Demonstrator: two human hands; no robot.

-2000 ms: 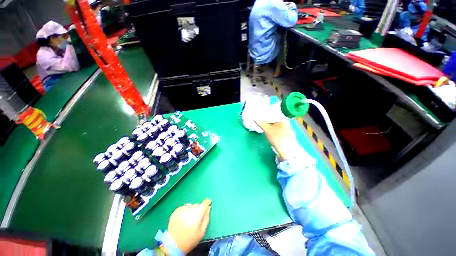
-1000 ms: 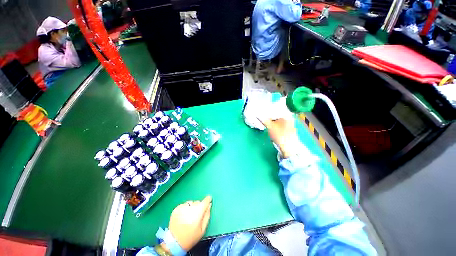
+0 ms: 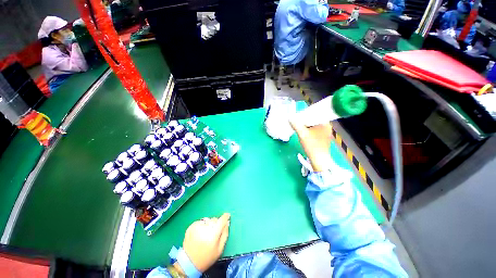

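My right hand (image 3: 315,142) holds the white glue syringe (image 3: 321,111) at the far right of the green mat. Its green cap (image 3: 349,101) points right, with the pale hose curving down from it. The syringe's front end is at a crumpled white plastic bag or cup (image 3: 279,119); the tip cannot be seen. My left hand (image 3: 205,241) rests at the mat's near edge, fingers curled, holding nothing visible. The circuit board (image 3: 187,187) lies tilted at the left of the mat (image 3: 261,201), with capacitors (image 3: 144,187) in two blocks and a copper-brown coil (image 3: 214,158) at its edge.
A green conveyor belt (image 3: 81,190) runs along the left, with a red-wrapped post (image 3: 122,68) beside it. Black totes (image 3: 204,54) stand behind the mat. A person in pink sits far left; another in blue stands at the back bench. Red sheets (image 3: 438,69) lie on the right bench.
My right hand has raised the syringe's capped end up and to the right, away from the white bag or cup. The hose has shifted right with it. My left hand and the board have stayed put.
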